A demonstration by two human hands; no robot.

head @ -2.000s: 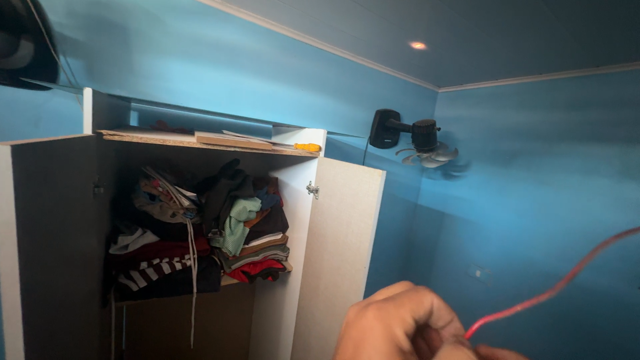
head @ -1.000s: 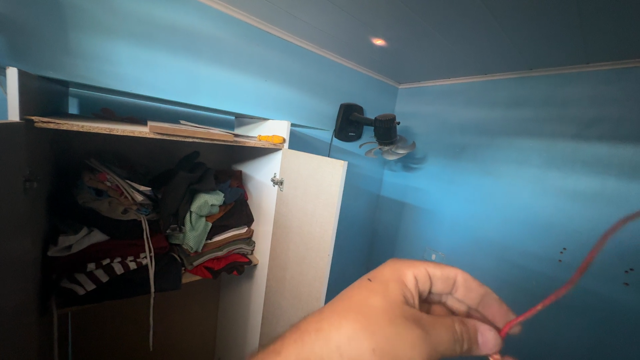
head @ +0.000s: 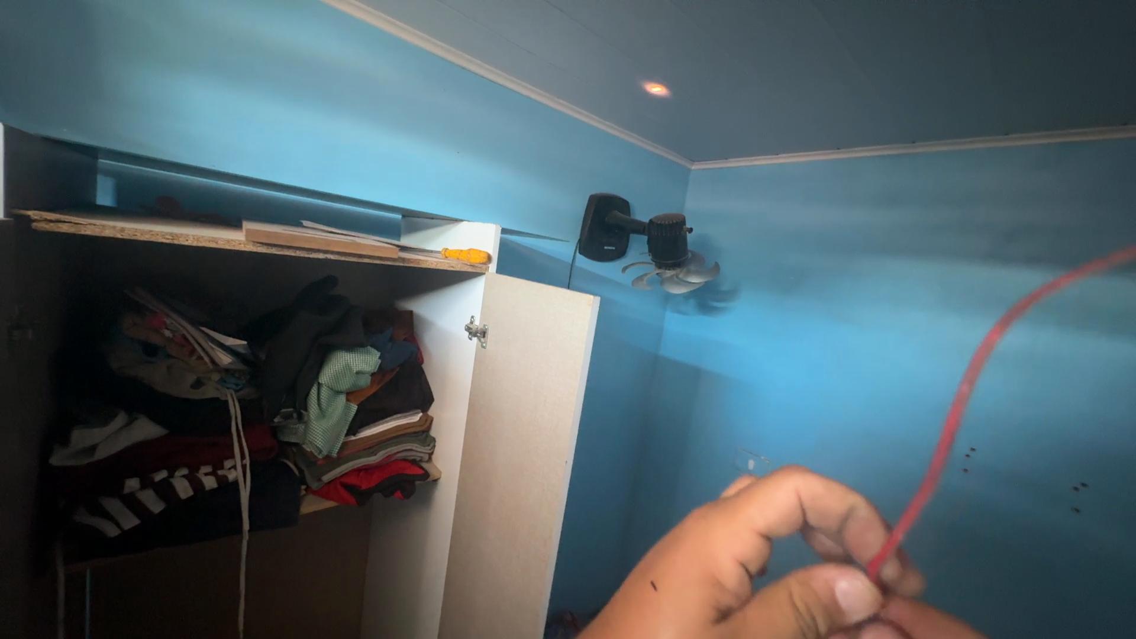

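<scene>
At the lower right of the head view, my left hand [head: 754, 555] pinches a red wire [head: 954, 417] between thumb and fingers. From the pinch, the wire curves up to the right edge of the view. Fingers of my right hand [head: 927, 619] show at the bottom edge, close below the left fingertips. Most of that hand is out of view, and its hold on the wire cannot be made out. The wire's lower end is hidden by the fingers.
An open wardrobe [head: 426, 550] with piled clothes [head: 342, 390] stands at left, its door [head: 524, 435] swung out. A yellow-handled tool [head: 466, 256] and boards [head: 319, 240] lie on its top shelf. A black fan [head: 667, 240] is mounted on the blue wall.
The red wire now rises more steeply from my left fingertips than one second ago. My left hand keeps its pinch. The view has turned right since two seconds ago.
</scene>
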